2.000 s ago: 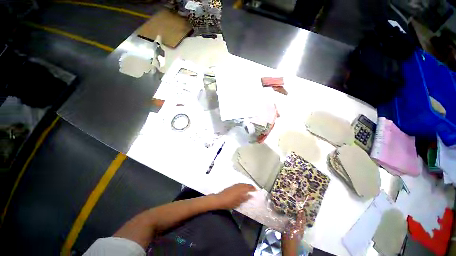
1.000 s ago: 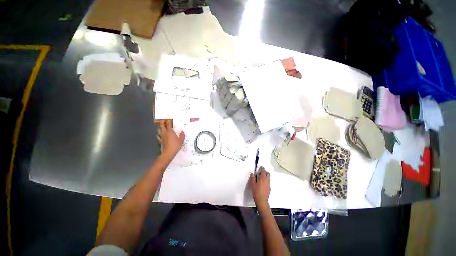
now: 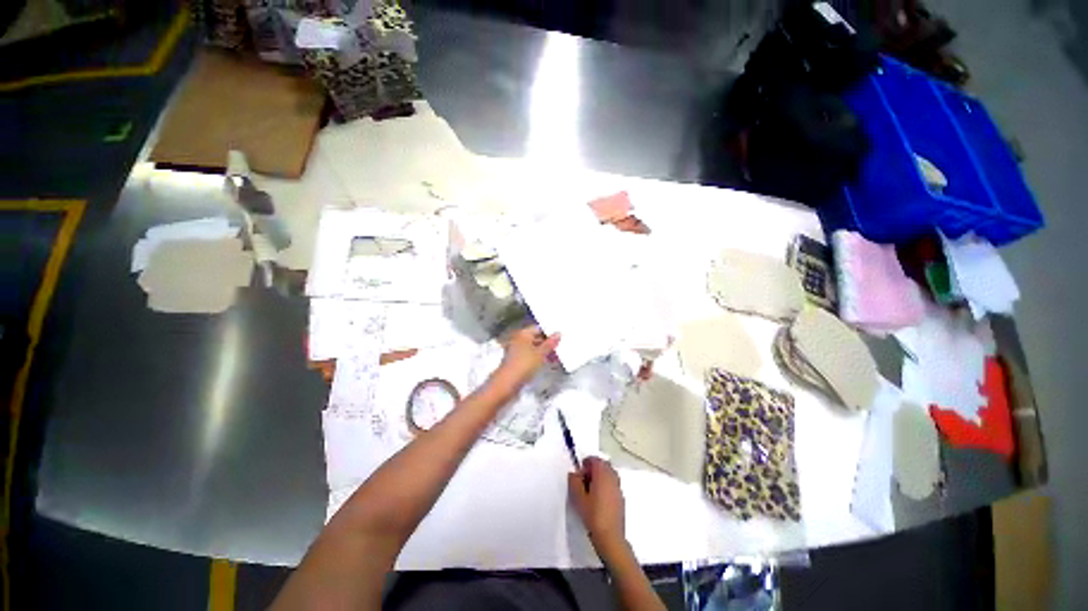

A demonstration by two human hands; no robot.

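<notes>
My right hand (image 3: 599,497) holds a thin dark pen (image 3: 568,437) upright over the white paper, just left of a stack of beige cut pieces (image 3: 659,420). My left hand (image 3: 525,356) is stretched forward to the lower edge of a large white sheet (image 3: 585,281), beside grey pieces (image 3: 483,298). Its fingertips are at the sheet's edge; whether they grip it cannot be told. White pattern sheets with fine lines (image 3: 376,269) lie to the left, with a tape ring (image 3: 432,407) on paper. A bagged leopard-print piece (image 3: 750,446) lies right of the beige stack.
More beige stacks (image 3: 832,358) lie at right near a calculator (image 3: 813,270), a pink stack (image 3: 875,282) and red-orange card (image 3: 981,412). A blue bin (image 3: 943,149) stands far right. Brown cardboard (image 3: 241,117) and a leopard bundle (image 3: 364,60) are at the far left.
My left hand has moved from the left pattern sheets to the large white sheet's edge. My right hand still has the pen, now lifted more into view. The camera view has shifted.
</notes>
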